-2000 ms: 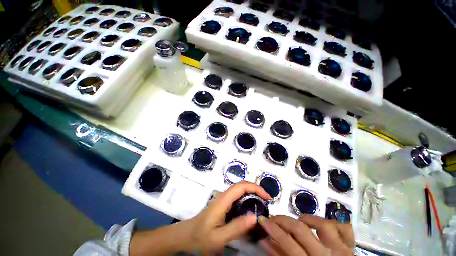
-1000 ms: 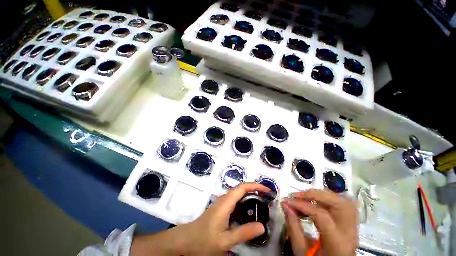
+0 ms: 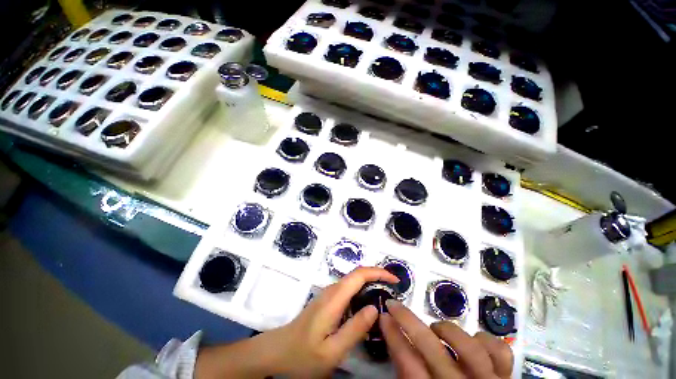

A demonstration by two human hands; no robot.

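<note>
A dark round smartwatch head [image 3: 368, 300] is held above the near part of the main foam tray [image 3: 270, 291]. My left hand [image 3: 315, 333] grips it between thumb and forefinger. My right hand [image 3: 437, 348] has its fingertips on the watch face; a small orange-red bit of a stick tool [image 3: 509, 340] shows beside its knuckles. Whether a cloth is at the fingertips cannot be seen. The tray holds rows of round watch heads, silver-rimmed at left and middle, blue-tinted dark ones at right. Both hands hide part of its near edge.
Stacked foam trays with watch heads stand at the left [image 3: 141, 152] and behind [image 3: 415, 100]. Translucent dispenser bottles stand left [image 3: 243, 111] and right [image 3: 585, 238]. A crumpled whitish heap [image 3: 546, 292], a black stick [image 3: 628, 309] and a red stick [image 3: 637, 300] lie at right.
My right hand was apart from the watch head a second ago, with an orange stick showing below it. It has moved left onto the watch face. My left hand still holds the watch head.
</note>
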